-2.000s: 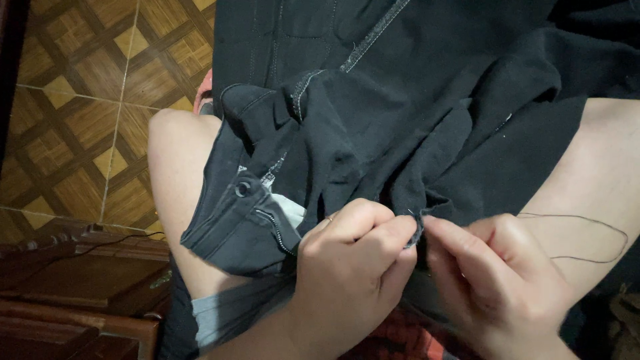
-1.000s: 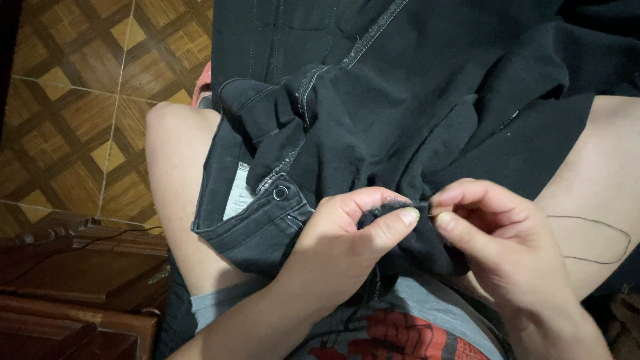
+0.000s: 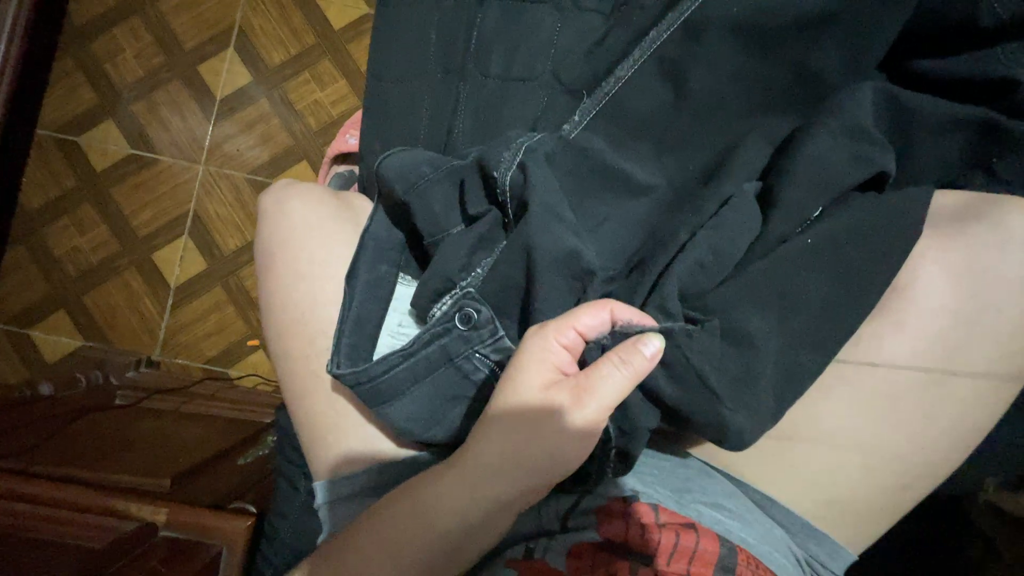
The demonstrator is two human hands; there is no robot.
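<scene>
Black trousers (image 3: 680, 224) lie turned partly inside out across my lap. My left hand (image 3: 576, 368) pinches a frayed fold of the black cloth between thumb and forefinger. Left of that hand are the waistband (image 3: 416, 356) with its metal button (image 3: 466, 319) and a pale inner label (image 3: 398, 316) bearing writing. A thin dark thread (image 3: 920, 370) runs from near the cloth over my bare thigh toward the right edge. My right hand is out of view. No needle can be made out.
My bare legs (image 3: 308, 264) are under the trousers. Dark wooden furniture (image 3: 104, 488) stands at lower left, with a thin cable (image 3: 200, 384) by it. Patterned floor tiles (image 3: 136, 176) show at upper left. I wear a grey garment with a red print (image 3: 664, 536).
My right hand, at the pinched fold beside my left hand in both earlier frames, has left the view. The looped thread on the thigh now lies as a nearly straight line. My left hand keeps its pinch.
</scene>
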